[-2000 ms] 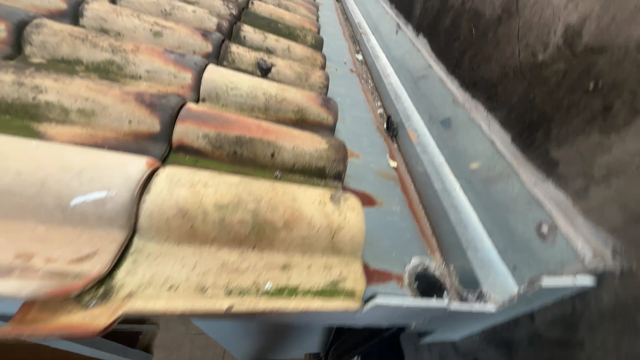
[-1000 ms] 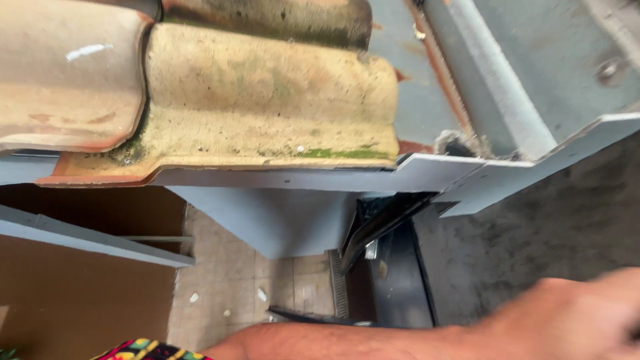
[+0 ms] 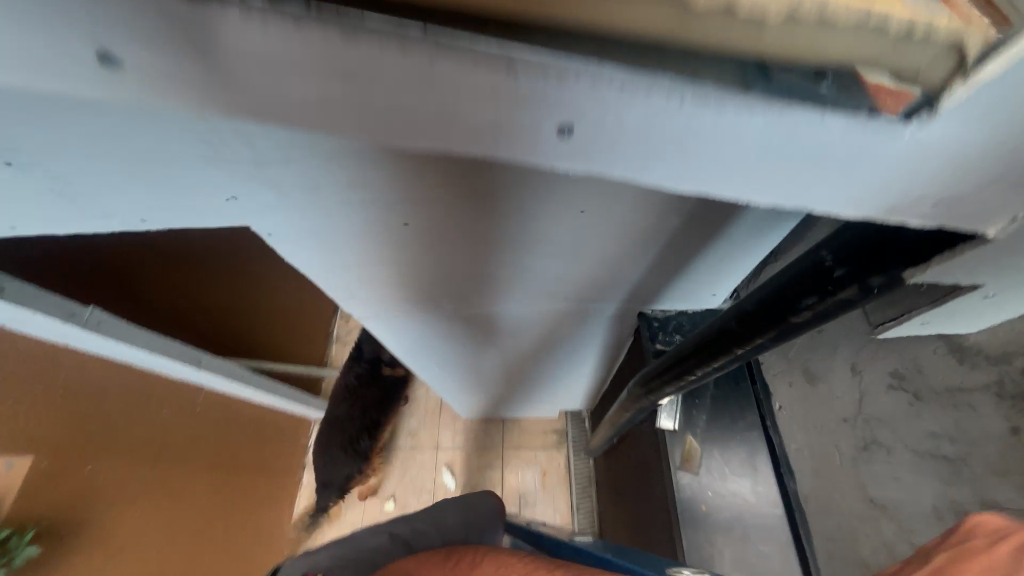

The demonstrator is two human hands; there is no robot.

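Note:
At the bottom edge, part of a bare forearm [image 3: 496, 562] is visible, beside a dark grey rounded thing [image 3: 432, 524] and a blue metal part [image 3: 588, 548], perhaps of a ladder. Part of one of my hands [image 3: 972, 548] is blurred in the lower right corner; which hand it is, its fingers and anything in it cannot be made out. Above is a pale board [image 3: 552, 120] under the roof edge, with a white wall [image 3: 520, 280] below it. A black pipe [image 3: 768, 320] slants down from beneath the board.
Far below, a dark-furred animal [image 3: 360, 424], likely a dog, is on the tiled floor [image 3: 472, 456], partly behind the wall. Brown panels [image 3: 176, 464] and a pale rail [image 3: 160, 348] are at left. A dark, glossy surface [image 3: 728, 480] and grey concrete [image 3: 920, 408] lie at right.
The view has tilted down from the clay roof tiles and metal gutter to the floor below. The dark-furred animal has come into sight. Less of the bare arm shows than one second ago.

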